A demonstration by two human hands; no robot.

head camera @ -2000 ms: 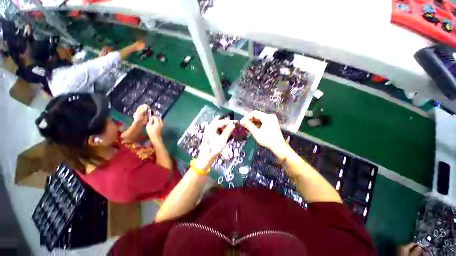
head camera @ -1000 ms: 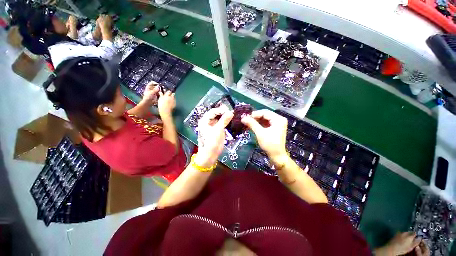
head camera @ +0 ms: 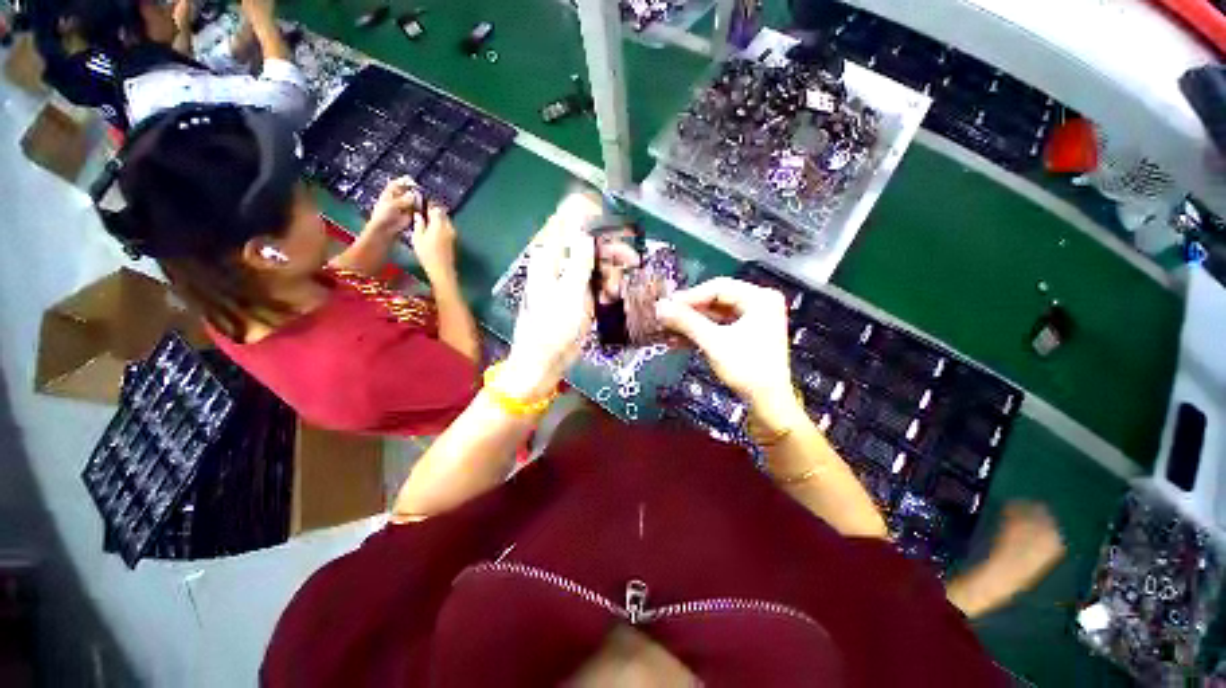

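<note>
My left hand point(head camera: 549, 303) holds a small dark phone body point(head camera: 612, 312) upright, with a brownish part showing at its side. My right hand point(head camera: 737, 336) is just right of it, with thumb and finger pinched together near the brownish part; whether it grips anything is too blurred to tell. A heap of small shiny parts with pale rings point(head camera: 621, 371) lies on clear plastic beneath my hands, partly hidden by them. A black blister tray point(head camera: 894, 417) lies right of and partly under my right forearm.
A clear bin piled with small parts point(head camera: 773, 141) stands behind, beside a white post point(head camera: 605, 101). A person in red point(head camera: 343, 343) works at left by another black tray point(head camera: 403, 141). Another person's blurred hand point(head camera: 1018, 551) is at lower right, near a parts heap point(head camera: 1156, 585). A phone point(head camera: 1049, 329) lies on green.
My left hand has turned and raised, showing more of the phone body. My right hand stays close beside it. The other person's hand at lower right has moved up and left. A phone now shows at right.
</note>
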